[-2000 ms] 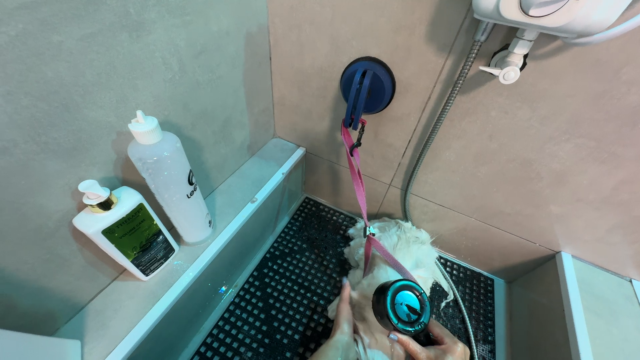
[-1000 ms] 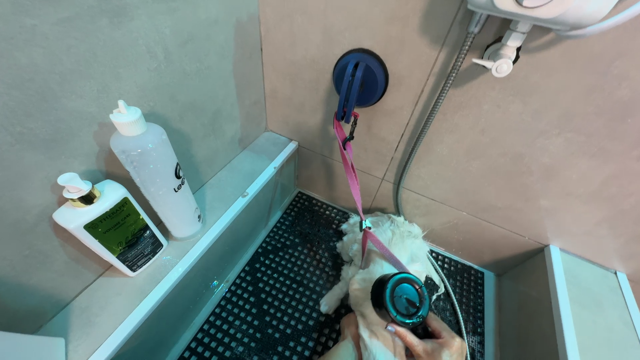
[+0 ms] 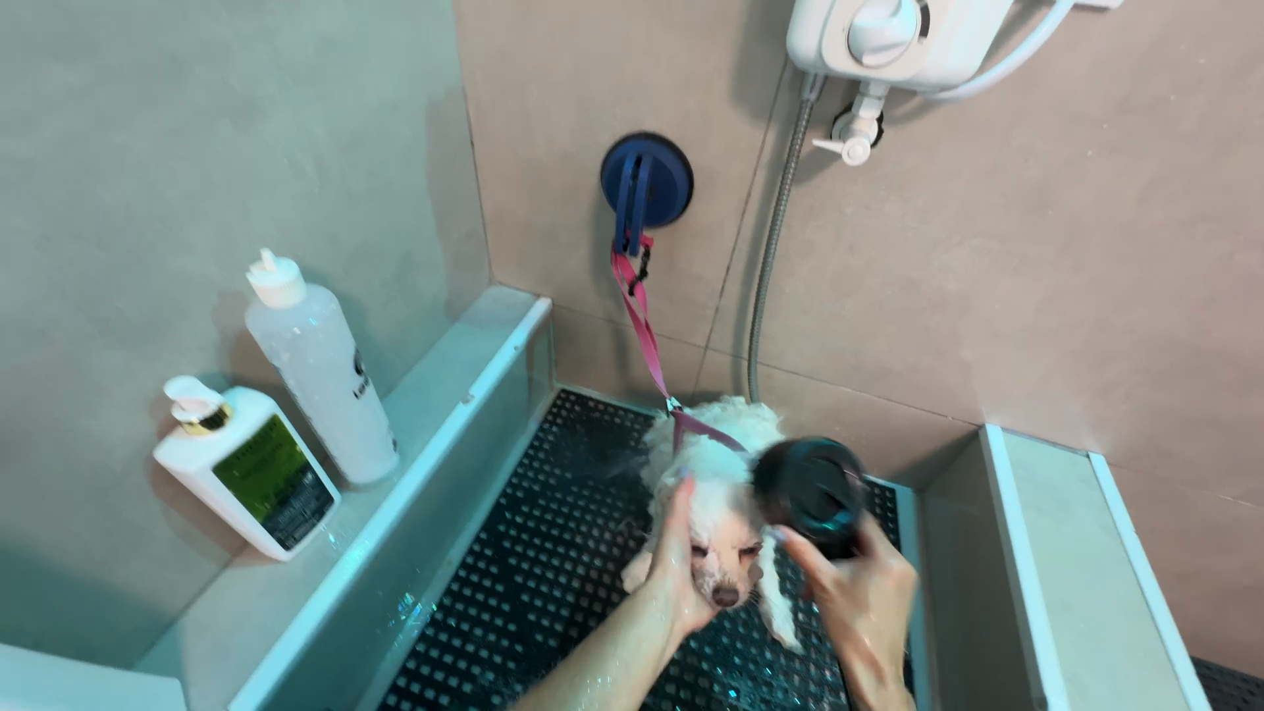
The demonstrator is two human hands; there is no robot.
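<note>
A wet white dog (image 3: 716,474) stands on a black perforated mat (image 3: 553,513) in a wash tub, its face turned up toward me. My left hand (image 3: 681,583) cups the side of its head and its chin, fingers along the cheek. In my right hand (image 3: 854,583) is a black shower head (image 3: 812,489), held close beside the dog's head. A pink leash (image 3: 644,336) runs from the dog's neck to a blue suction-cup holder (image 3: 647,183) on the tiled wall.
On the left ledge (image 3: 425,395) stand a clear squeeze bottle (image 3: 321,375) and a white pump bottle (image 3: 247,469). A metal hose (image 3: 775,237) hangs from a white water heater (image 3: 889,39) with a valve (image 3: 857,133). A tiled ledge (image 3: 1096,573) borders the right side.
The dog's face has turned toward me, where earlier its head was toward the wall. My left hand has come to its head and chin. The shower head has tilted and is beside the head.
</note>
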